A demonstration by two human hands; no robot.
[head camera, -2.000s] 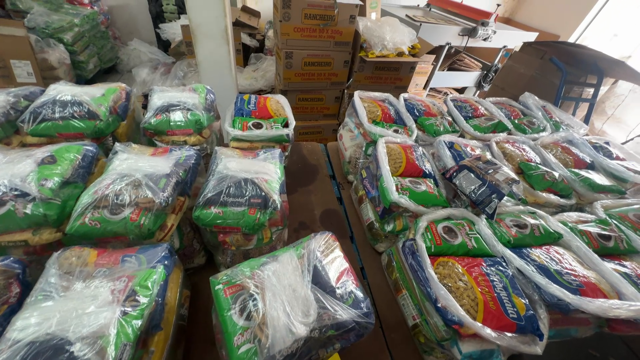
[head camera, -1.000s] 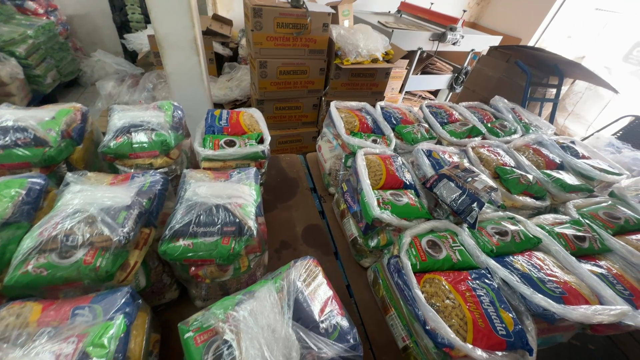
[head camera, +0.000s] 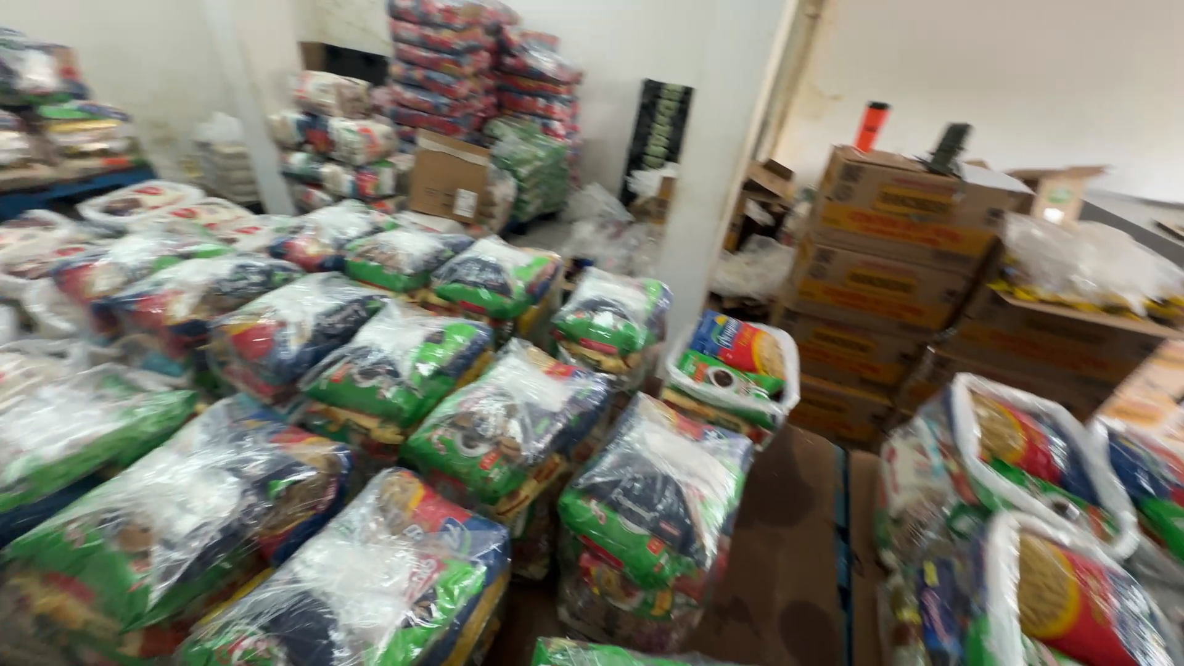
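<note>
Neither my left hand nor my right hand is in view, so what they hold cannot be seen. Clear plastic bags packed with groceries stand in rows. One closed bag with a green and dark blue pack on top stands near the middle. Behind it, an open bag with a rolled white rim shows a pasta pack above a green coffee pack. At the right, more open bags show pasta packs. The edge of another green pack shows at the bottom. The picture is somewhat blurred.
Brown cardboard covers the surface between the bag groups, with a blue strip in its gap. Stacked cartons stand behind, an orange object on top. A white pillar rises mid-view. Wrapped red packs are piled at the back.
The view has swung to the left, bringing more closed bags and the piled packs at the back into sight. No bag has plainly been moved.
</note>
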